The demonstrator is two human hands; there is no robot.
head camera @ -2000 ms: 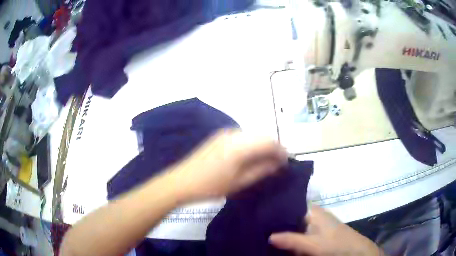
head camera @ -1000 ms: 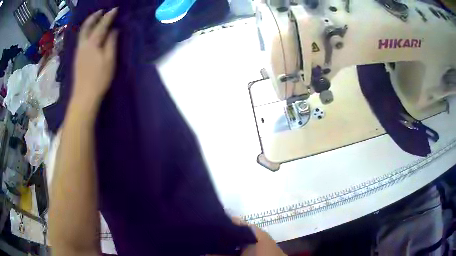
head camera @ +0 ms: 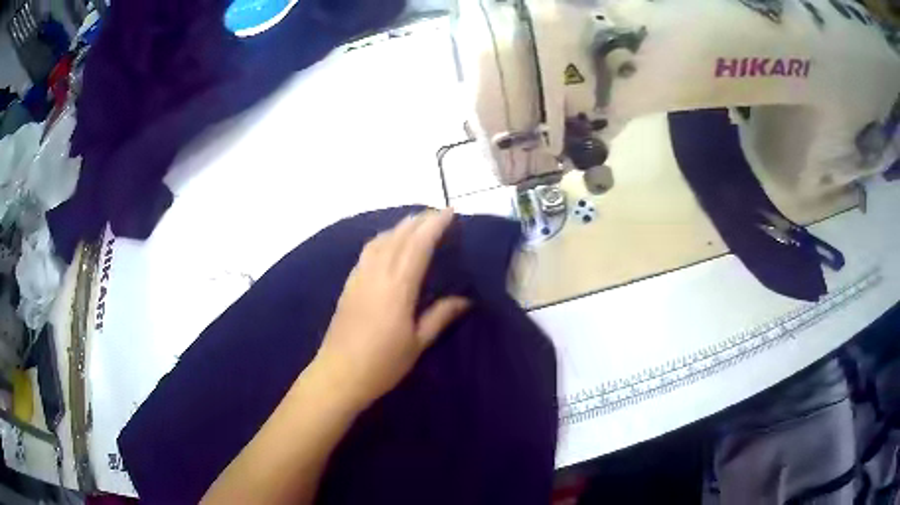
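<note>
A large dark navy panel (head camera: pixel 237 365) lies across the front of the machine table and hangs over its front edge. Its upper right corner lies just left of and below the presser foot (head camera: pixel 538 209). My left hand (head camera: pixel 395 286) lies palm down on the panel near that corner, fingers apart and pointing towards the needle area. Whether its fingers pinch the cloth cannot be told. My right hand is not in view.
The cream HIKARI sewing machine (head camera: pixel 760 69) stands at the right. A navy crescent piece (head camera: pixel 725 197) lies on its bed with thread snips (head camera: pixel 804 240) on it. Dark cloth (head camera: pixel 128 128) is heaped at upper left with a bright blue object (head camera: pixel 259 14). A printed ruler (head camera: pixel 691 365) runs along the front edge.
My left hand has moved from the upper left heap to the panel's corner by the machine. The panel now lies spread near the presser foot. My right hand has gone out of view.
</note>
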